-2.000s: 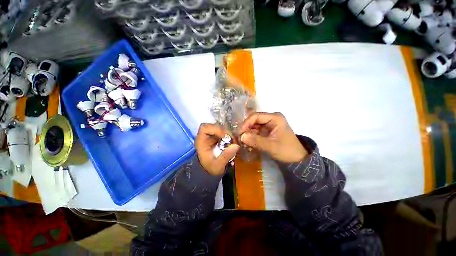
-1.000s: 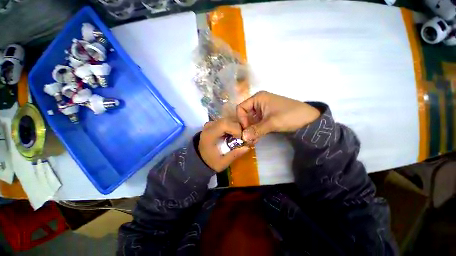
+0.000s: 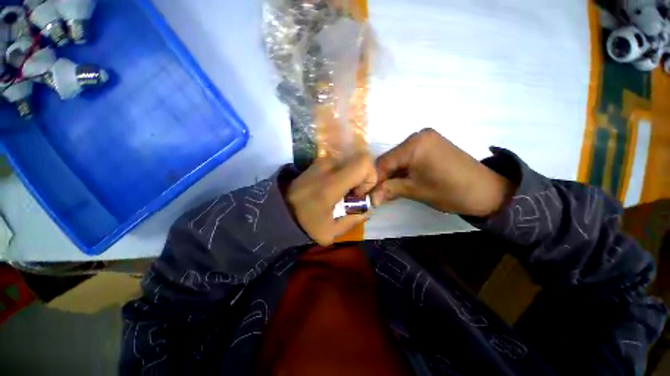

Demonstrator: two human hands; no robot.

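My left hand (image 3: 328,194) is shut on a screw base (image 3: 355,206), a small white piece with a shiny silver threaded end that points right. My right hand (image 3: 433,173) is at that end, thumb and forefinger pinched together and touching or nearly touching it. Whether a small part is between those fingertips cannot be seen. A crinkled clear poly bag (image 3: 323,70) with small shiny contents lies just beyond my hands, on the orange tape strip.
A blue plastic bin (image 3: 158,132) stands at the left, with several white screw bases (image 3: 65,78) and red wires at its far left end. White sheets (image 3: 477,81) edged with orange tape cover the bench. White camera housings (image 3: 627,44) lie at the far right.
The view has tilted down, so the bin and bag sit higher and further left, and the gold reel is out of view. The base in my left hand now points more level to the right.
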